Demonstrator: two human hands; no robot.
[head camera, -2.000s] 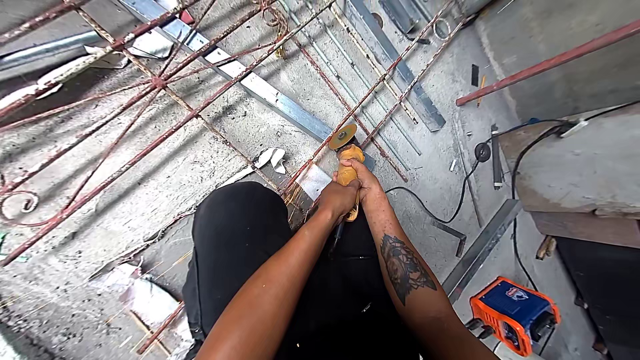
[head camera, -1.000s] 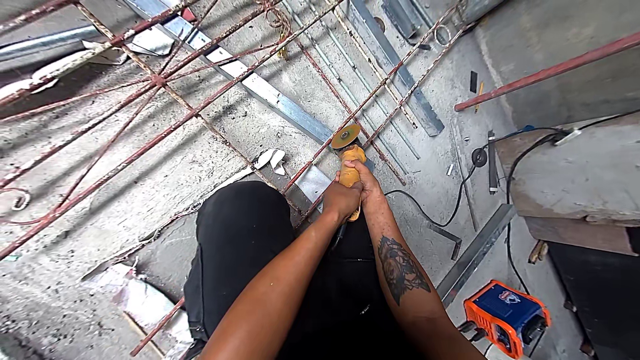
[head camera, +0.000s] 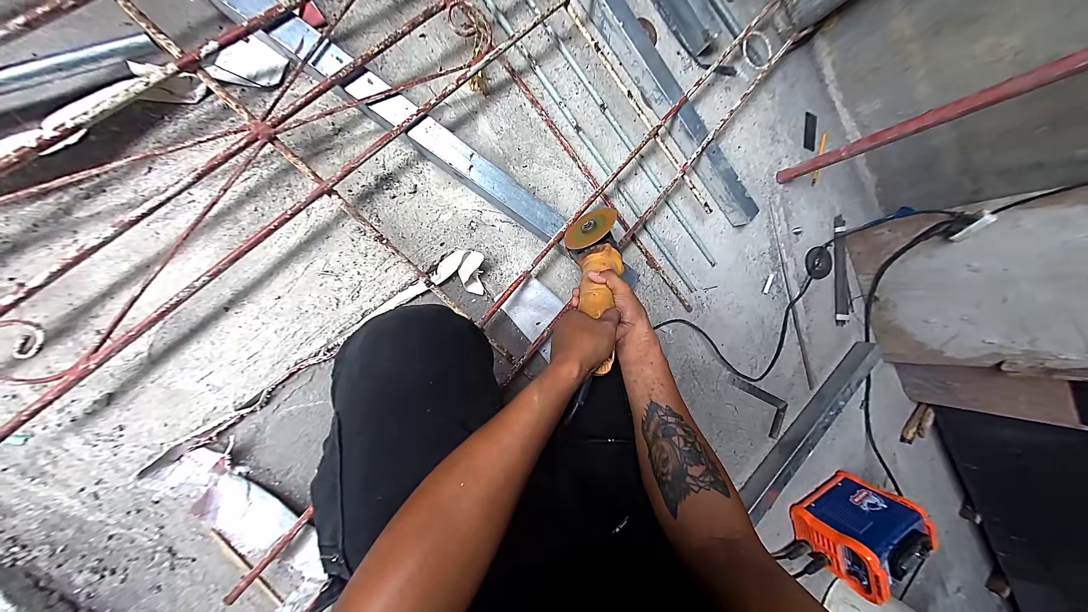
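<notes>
Both my hands grip a yellow angle grinder (head camera: 598, 265) between my knees and the metalwork. My left hand (head camera: 583, 342) wraps the rear of its body, while my right hand (head camera: 627, 308) closes on it higher up, nearer the head. The grinder's round disc (head camera: 590, 228) lies over or against a bar of the rusty red-and-white metal grille (head camera: 319, 191); whether it touches cannot be told. Under the grille runs a galvanized steel tube (head camera: 476, 166). A flat metal piece (head camera: 534, 306) shows between two bars, just left of my hands.
An orange and blue welding machine (head camera: 863, 535) stands at the lower right. Black cable (head camera: 769, 370) crosses the concrete floor. A steel channel (head camera: 812, 433) lies nearby, and a red pipe (head camera: 931, 115) slants in at the upper right. Torn wrapping (head camera: 246, 501) lies at the lower left.
</notes>
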